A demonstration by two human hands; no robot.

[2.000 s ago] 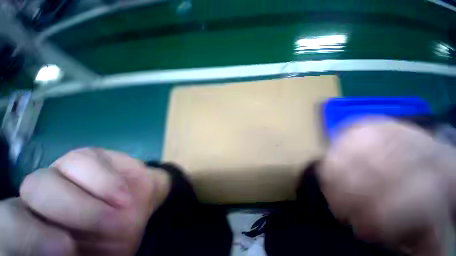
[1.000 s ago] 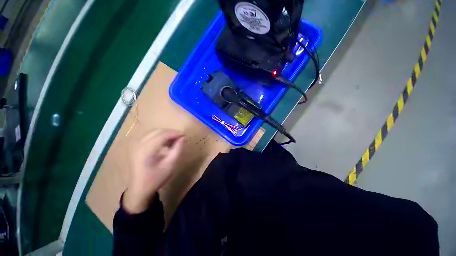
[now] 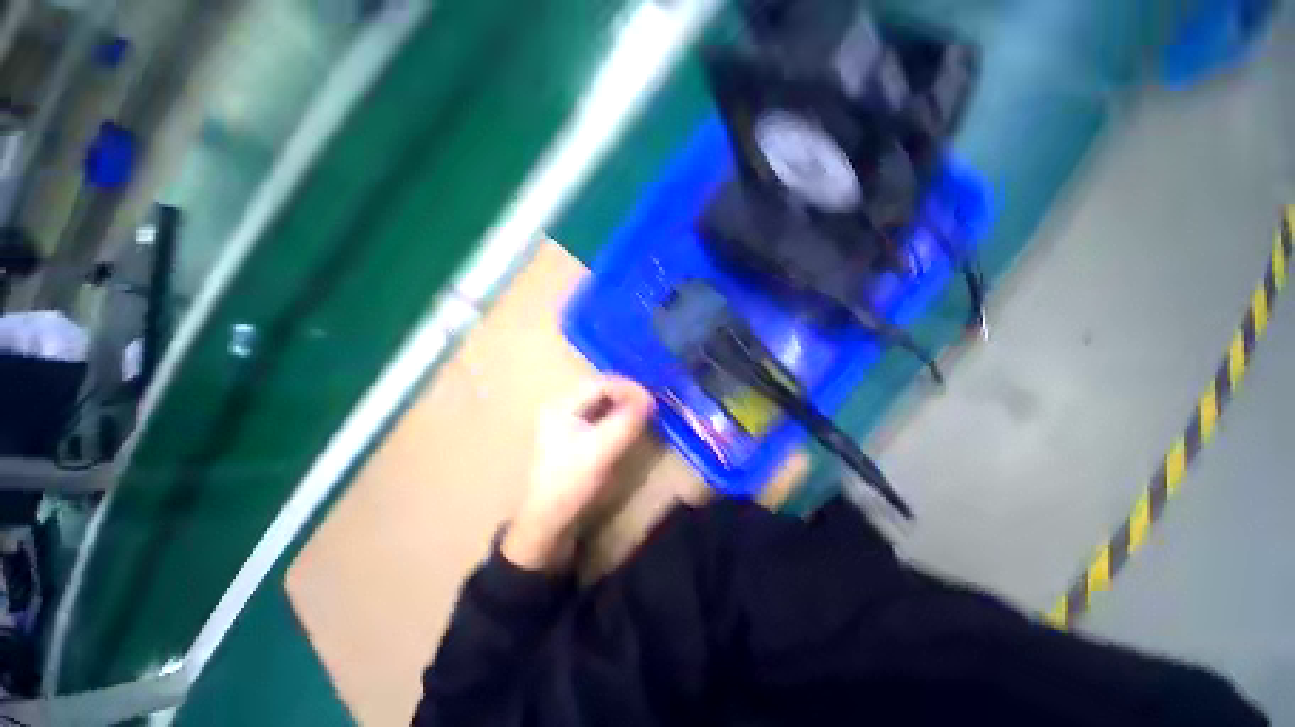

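My left hand [image 3: 585, 447], bare in a black sleeve, is above the tan board [image 3: 412, 497], beside the near-left edge of the blue tray [image 3: 604, 348]. Its fingers are curled and the thumb is close to them. Blur hides whether anything is between the fingertips. The soldering iron [image 3: 810, 405] rests in its dark stand [image 3: 693, 321] in the tray, its cord end reaching over the tray's near edge. A yellow patch [image 3: 756, 412] is beside it. My right hand is out of the picture.
The black fan [image 3: 810, 159] with a pale round label stands in the tray, with cables at its right. The white rail [image 3: 426, 348] and green conveyor [image 3: 306, 305] lie left. Grey floor [image 3: 1051, 412] with striped tape [image 3: 1186, 440] lies right.
The view has swung round; tray and board now appear tilted. My right hand has left the picture. My left hand has moved over the board and, since a second ago, closer to the tray.
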